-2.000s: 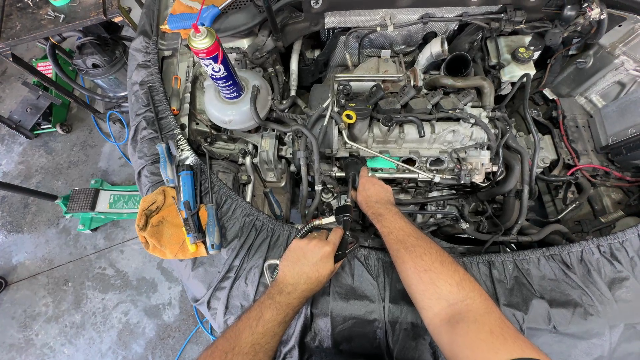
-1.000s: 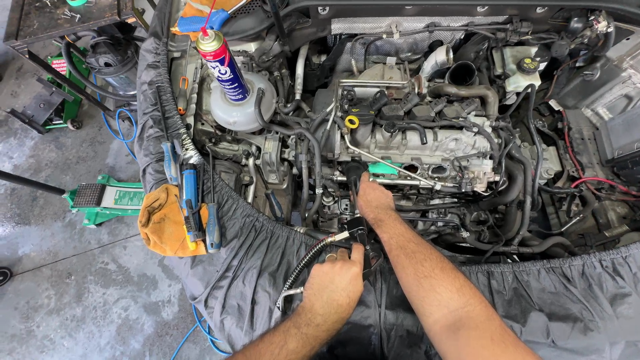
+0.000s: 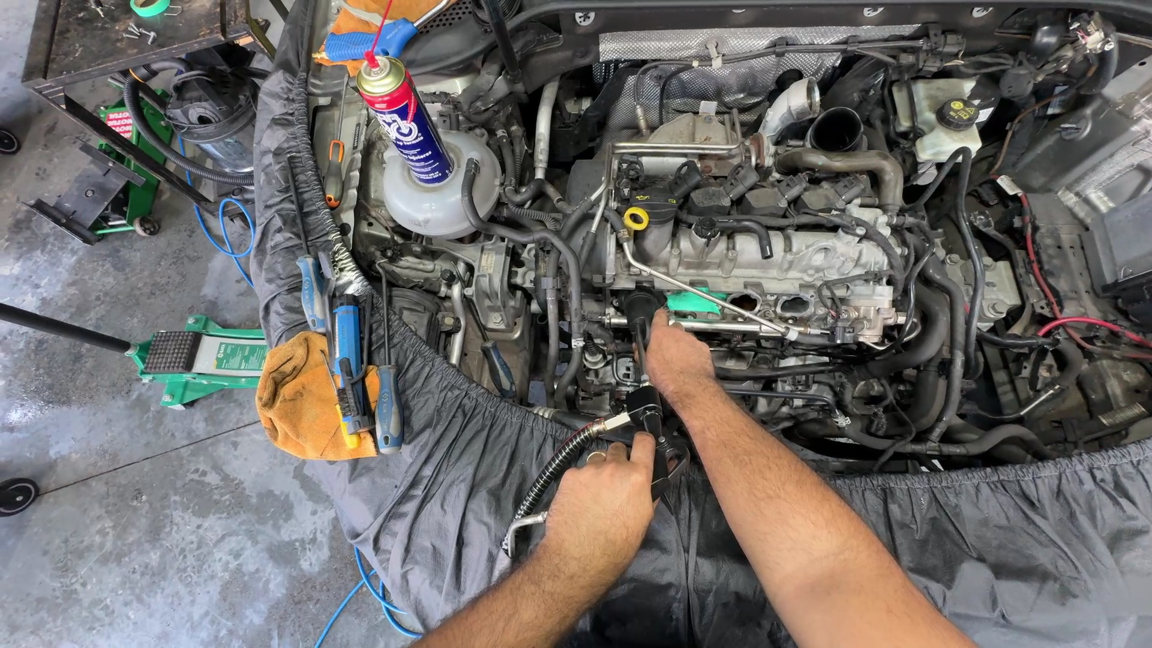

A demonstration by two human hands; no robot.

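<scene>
My left hand (image 3: 605,495) is closed around the grip of a black hand-held tool (image 3: 644,405) with a ribbed hose (image 3: 558,468) joined to its side. My right hand (image 3: 679,360) holds the tool's front part, whose black end (image 3: 639,304) sits against an intake port area of the car engine (image 3: 756,261). Green tape (image 3: 693,301) covers a spot just right of that end, and two uncovered ports lie farther right. My fingers and palms hide parts of the tool.
A spray can (image 3: 409,126) stands on the white coolant reservoir (image 3: 441,193). Screwdrivers (image 3: 388,409) and an orange leather glove (image 3: 301,396) lie on the grey fender cover (image 3: 432,504). A green floor jack (image 3: 202,355) stands at the left. Hoses and pipes surround the engine.
My left hand has shifted along the tool from its place two seconds ago, and the ribbed hose now curves differently. My right hand stays at the tool's front part.
</scene>
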